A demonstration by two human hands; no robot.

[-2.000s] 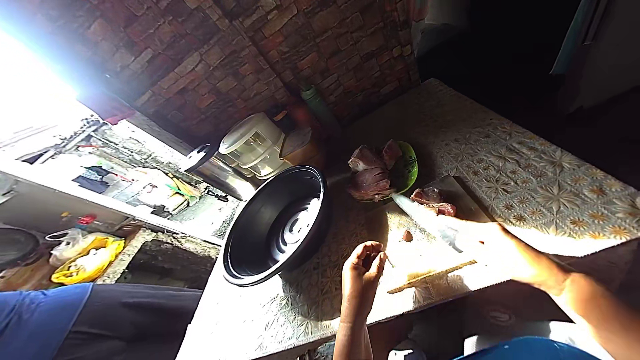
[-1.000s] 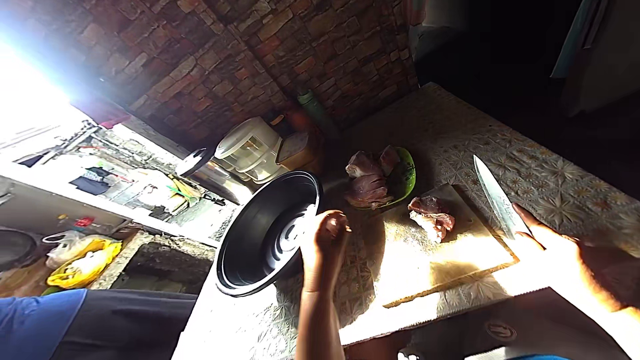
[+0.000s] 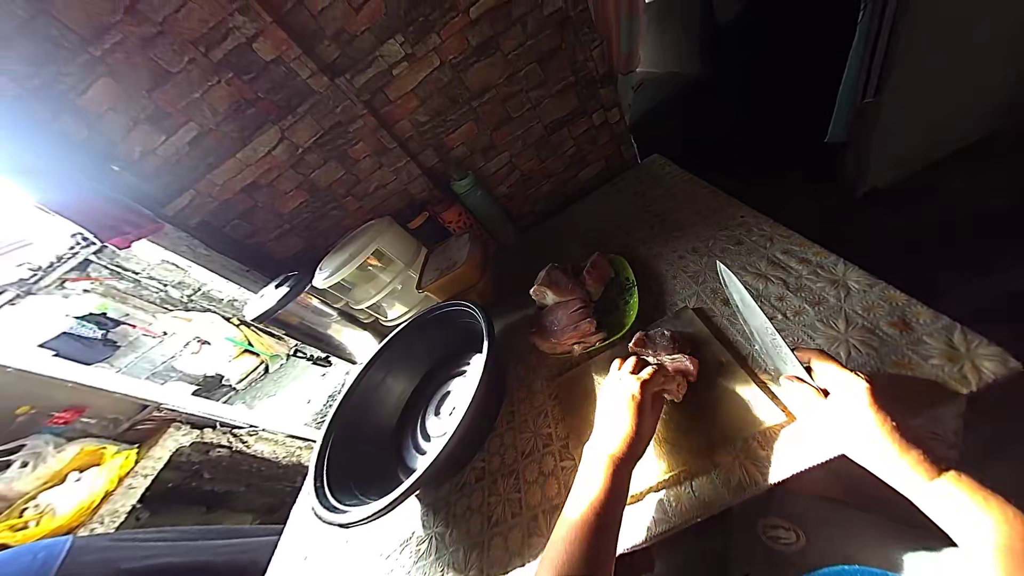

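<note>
My left hand (image 3: 628,408) has its fingers on a piece of raw meat (image 3: 668,360) that lies on a cutting board (image 3: 712,416). To the right of the board, my right hand (image 3: 828,392) grips a kitchen knife (image 3: 756,324), its blade pointing up and away over the patterned tablecloth. Larger pieces of raw meat (image 3: 566,324) rest on a green plate (image 3: 628,300) beyond the board. Left of my left hand stands a black basin (image 3: 384,424); no meat shows in the visible part of its inside. Strong sunlight washes out parts of both hands.
Along the brick-patterned wall stand a lidded clear plastic container (image 3: 376,268), a brown-sided box (image 3: 452,268), a green bottle (image 3: 480,204) and a metal pot (image 3: 308,316). A yellow plastic bag (image 3: 72,496) lies at lower left, near a person's blue and dark clothing (image 3: 160,552).
My left hand has moved from beside the black basin's rim to the meat on the board. The knife stays in my right hand, right of the board, as one second ago.
</note>
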